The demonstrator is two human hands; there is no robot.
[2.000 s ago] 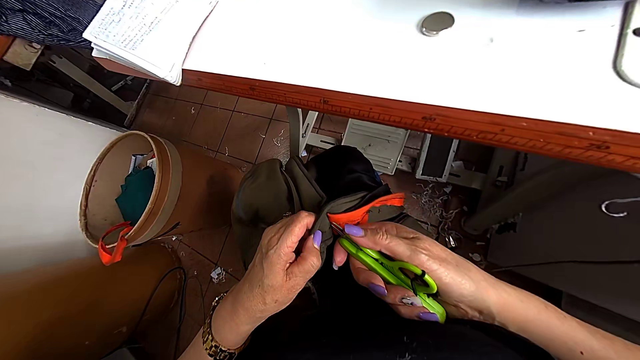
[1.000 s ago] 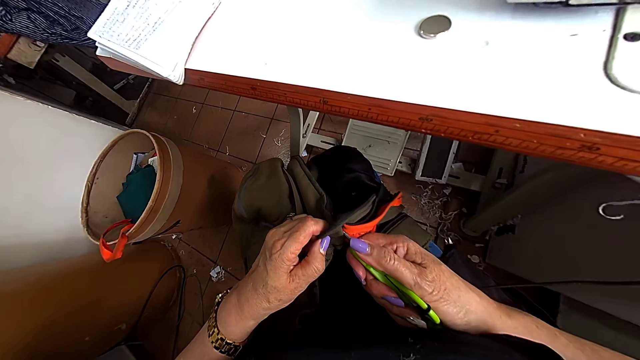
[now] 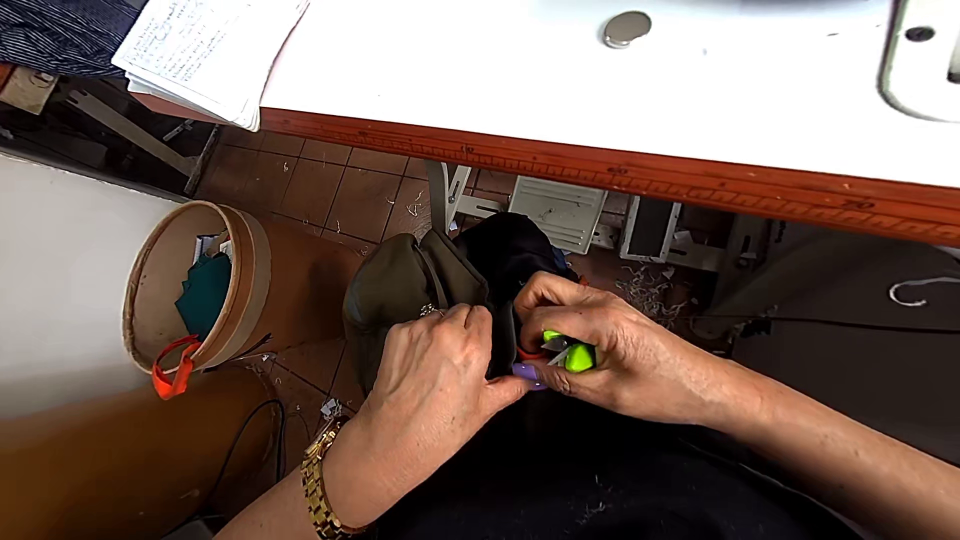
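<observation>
Olive-green fabric with a dark edge lies bunched over my lap, below the table edge. My left hand, wearing a gold watch and a ring, grips that fabric. Against its other side, my right hand holds lime-green thread snips tucked in the palm and pinches the fabric's dark edge. The thumbs of both hands are close together at that edge. Only a sliver of orange-red material shows between my right fingers; the rest is hidden.
Above the hands runs a white table with a wooden ruled edge, bearing papers and a metal disc. A round fibre bin with scraps and an orange strip stands left. A pedal and thread scraps lie below.
My right hand has turned over, and the snips now sit inside its palm. My left hand has turned knuckles up. The orange-red material, plainly visible before, is mostly covered.
</observation>
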